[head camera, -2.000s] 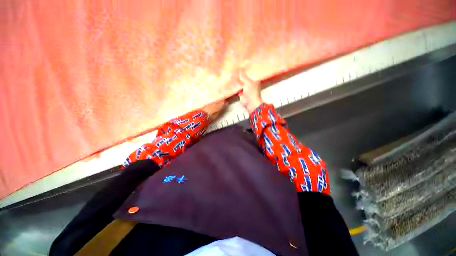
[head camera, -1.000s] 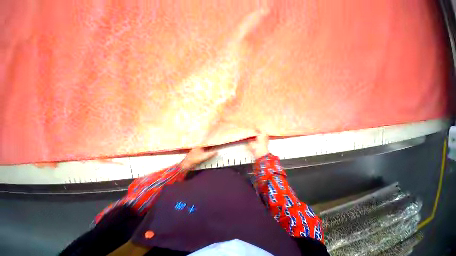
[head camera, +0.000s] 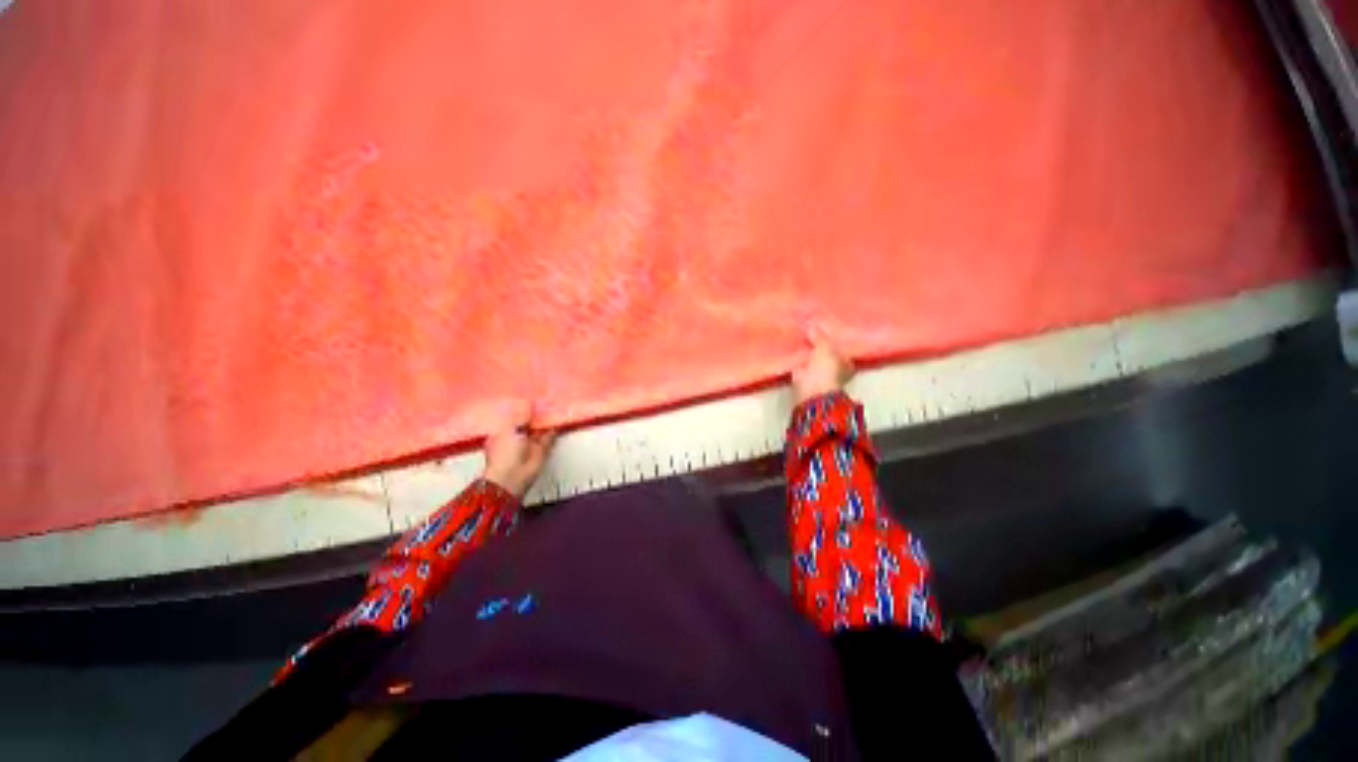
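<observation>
A wide red-orange cloth (head camera: 447, 223) covers the table, with soft creases and a dark line along its near edge. My left hand (head camera: 518, 451) pinches this edge left of centre. My right hand (head camera: 822, 368) pinches the same edge right of centre, where small folds run from the fingers. The fingertips of both hands are partly hidden at the cloth. The edge lies beside the white table strip (head camera: 670, 444), which has short dark marks.
Wrapped speckled rolls (head camera: 1162, 640) lie on the floor at the lower right. A dark metal rail (head camera: 1311, 90) runs along the upper right, with a pale machine part (head camera: 1349, 320) below it. My dark apron (head camera: 611, 610) is close to the table edge.
My hands have moved farther apart along the cloth edge, the left one leftward and the right one rightward. The bright crease between them looks flatter. The view has shifted along the table since the earliest frame.
</observation>
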